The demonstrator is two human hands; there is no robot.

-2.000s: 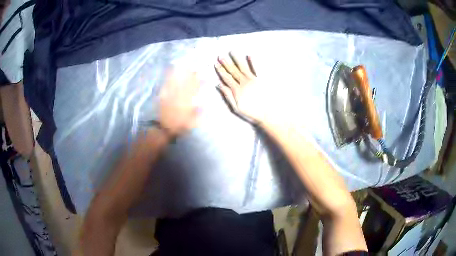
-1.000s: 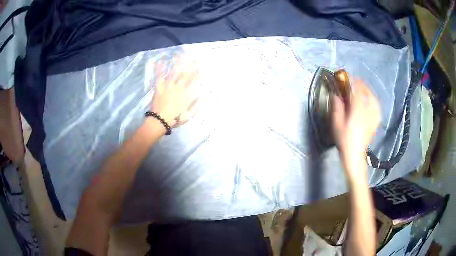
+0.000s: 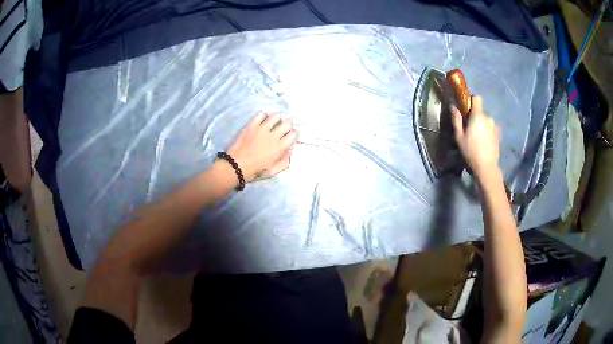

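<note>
The thin grey-white interlining [image 3: 168,134] lies spread over the table with wrinkles at its left and middle. Navy fabric [image 3: 181,23] lies bunched along the far side and shows at the left edge. My right hand [image 3: 478,138] is closed round the wooden handle of the steam iron [image 3: 435,124], at the right part of the sheet, its tip pointing away from me. My left hand [image 3: 266,146], with a dark bead bracelet, rests on the middle of the sheet with its fingers curled. Whether it pinches the sheet is hidden.
A dark wrapped hose [image 3: 546,158] runs from the iron along the right edge towards thin blue and yellow lines. A printed box [image 3: 558,262] stands below right, near white cloth [image 3: 430,326]. A person's arm [image 3: 15,144] shows at the left edge.
My right hand has gone from the sheet to the iron's handle, and the iron has shifted slightly left. My left hand has moved right and nearer to me, its fingers now curled.
</note>
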